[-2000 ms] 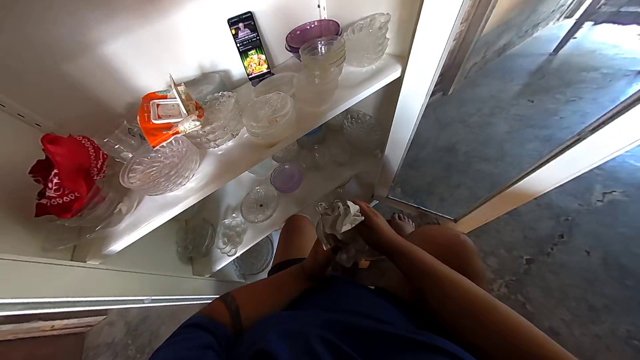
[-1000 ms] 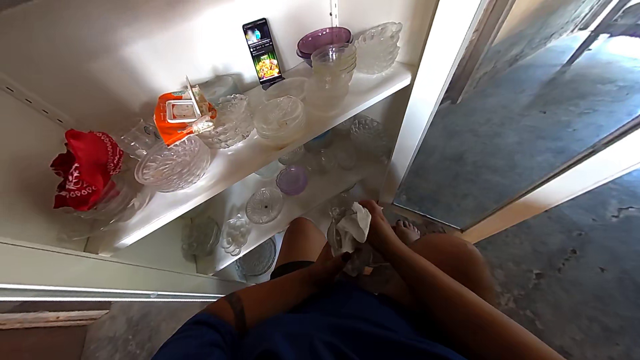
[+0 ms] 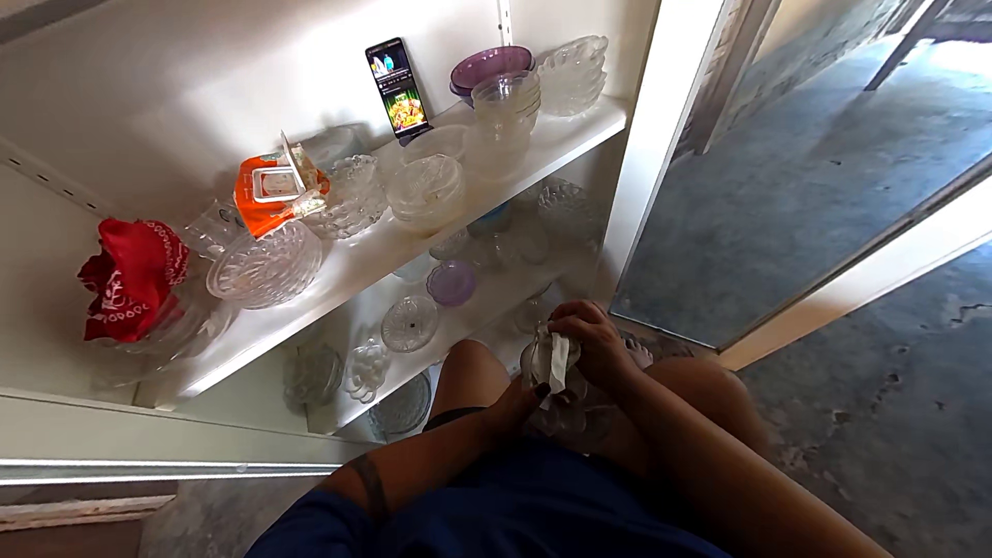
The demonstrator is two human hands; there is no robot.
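Over my lap, my left hand (image 3: 518, 403) grips the lower left side of a small clear glass dish (image 3: 530, 361). A crumpled white wipe (image 3: 559, 358) lies against the dish, pressed by the fingers of my right hand (image 3: 590, 335) from the right. The dish is partly hidden by the wipe and my fingers, so its full shape cannot be told. Just below my hands, more clear glassware (image 3: 570, 418) shows dimly in my lap.
An upper white shelf (image 3: 341, 291) bears a red bandana (image 3: 136, 279), an orange wipes pack (image 3: 267, 190), stacked glass bowls (image 3: 426, 190), purple bowls (image 3: 490, 68) and an upright phone (image 3: 397, 89). Lower shelves hold a purple dish (image 3: 451, 283) and glass plates (image 3: 409, 324). A mirror-like panel (image 3: 744, 194) stands right.
My right hand has shifted over the wipe and the dish, and the wipe's folds lie differently. Both hands stay together over my lap.
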